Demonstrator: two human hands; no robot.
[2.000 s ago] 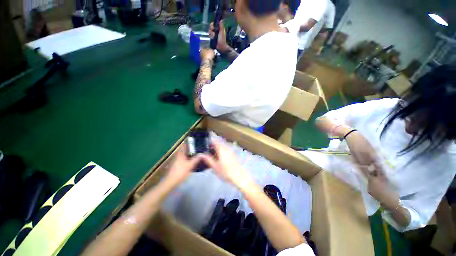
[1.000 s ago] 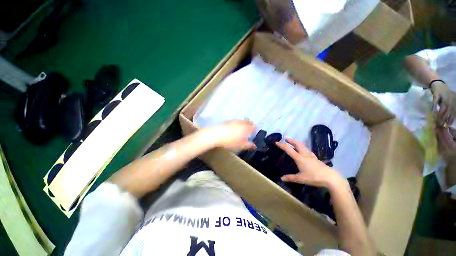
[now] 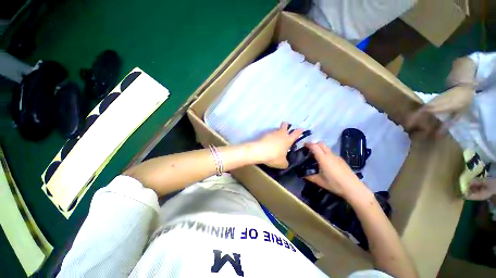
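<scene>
An open cardboard carton [image 3: 337, 62] stands in front of me with a white packing layer [image 3: 293, 92] inside. Black plastic housings [image 3: 332, 206] lie piled along its near side. One glossy black oval housing [image 3: 354, 149] lies apart on the white layer. My left hand [image 3: 274, 146] and my right hand [image 3: 332, 171] are close together over the pile, each with its fingers on black housings [image 3: 299, 155] between them. The fingertips are partly hidden by the dark parts, and how many housings are held is unclear.
A pad sheet [image 3: 109, 138] with a row of black pads lies on the green bench [image 3: 179, 38] at left. Black housings [image 3: 41, 100] are clustered beyond it. A folded backing sheet [image 3: 19, 228] is at far left. Another person's hands [image 3: 451, 103] are near the carton's right side.
From first holding a dark part above the carton, my hands have moved down to the pile. Since one second ago, they have come closer together and closed on black housings. The view has shifted.
</scene>
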